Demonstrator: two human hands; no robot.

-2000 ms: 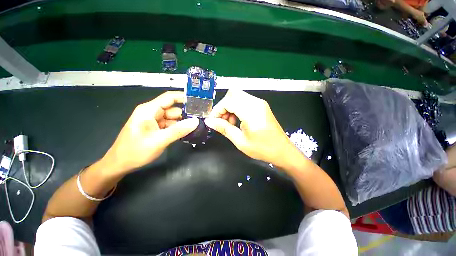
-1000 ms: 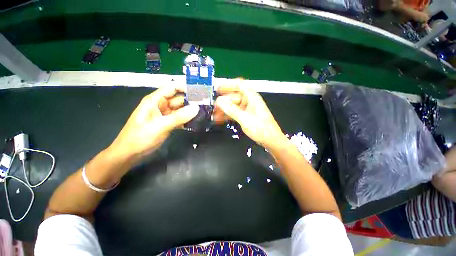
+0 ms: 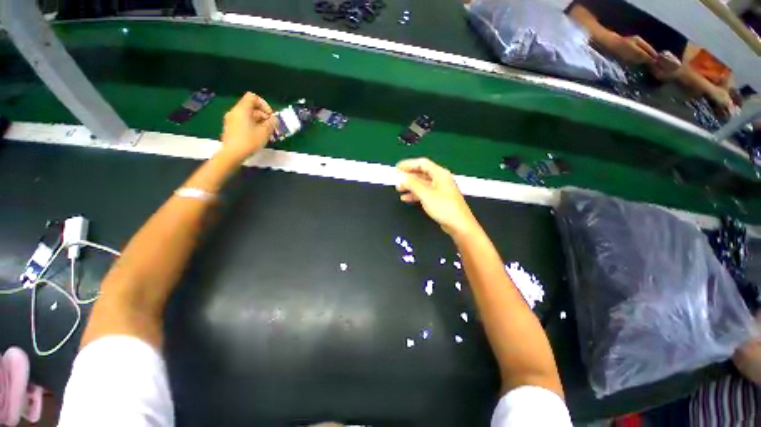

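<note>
My left hand (image 3: 248, 127) reaches over the green belt, its fingertips pinched on the edge of a part-built unit (image 3: 288, 123) with a pale middle. My right hand (image 3: 427, 188) is over the white rail, fingers loosely curled and somewhat apart, with nothing visible in it. Another part-built unit (image 3: 417, 129) lies on the belt just beyond it. Small white parts (image 3: 429, 287) are scattered on the black mat between my arms. A heap of white parts (image 3: 524, 285) lies right of my right forearm.
More units lie on the belt, at left (image 3: 192, 105), beside the left hand (image 3: 330, 118) and at right (image 3: 534, 169). A plastic bag (image 3: 659, 288) fills the right side. A white cable (image 3: 79, 298) lies far left. A grey post (image 3: 71, 79) stands at upper left. Other people's hands (image 3: 638, 52) show upper right.
Both hands have moved apart from the centre and forward. The unit they held is out of them; a unit now lies on the belt beyond my right hand. My left hand has gripped another. The view has shifted.
</note>
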